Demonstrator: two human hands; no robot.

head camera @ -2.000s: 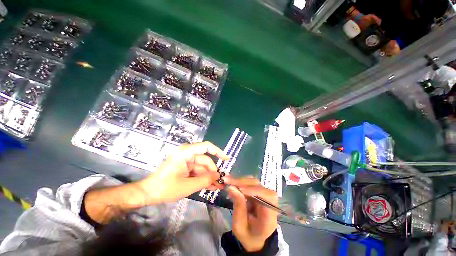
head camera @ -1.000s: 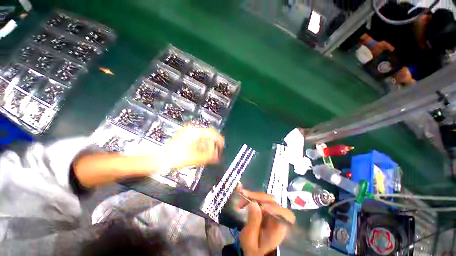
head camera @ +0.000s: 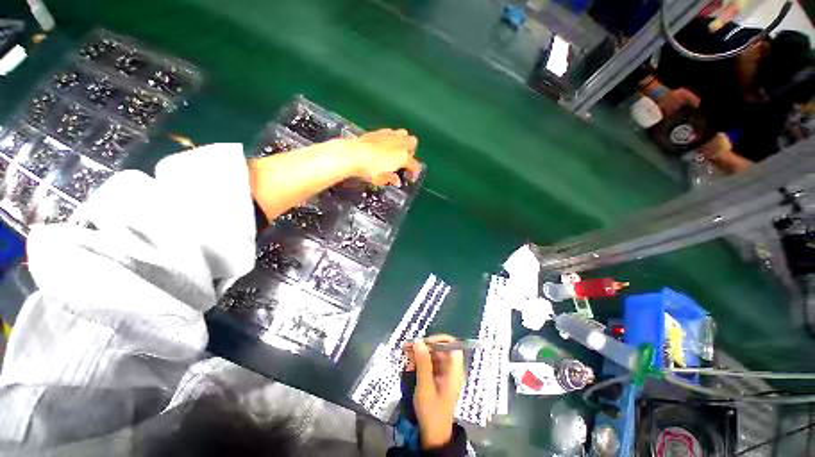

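A clear blister tray [head camera: 335, 344] with pockets of small dark and silvery components lies in front of me. My left hand [head camera: 390, 157] reaches across it, fingers bent down over a pocket at its far right corner; whether the fingertips hold a component cannot be seen. My right hand [head camera: 438, 368] holds tweezers [head camera: 460, 344] pen-like over a white strip with rows of dark marks [head camera: 380, 379]. The tweezers point left, and their tip is too blurred to make out.
A second tray [head camera: 107, 107] lies at far left. Right are spare strips [head camera: 487, 357], a red syringe [head camera: 597, 287], a clear syringe [head camera: 590, 336], a white-green bottle [head camera: 545, 378], a blue box [head camera: 645, 319], a fan [head camera: 675, 442] and a metal frame [head camera: 661, 219]. Another person works across.
My left hand has moved from the strip beside my right hand to the tray's far corner. My right hand has separated from it and now rests over the strip with the tweezers. The view has shifted.
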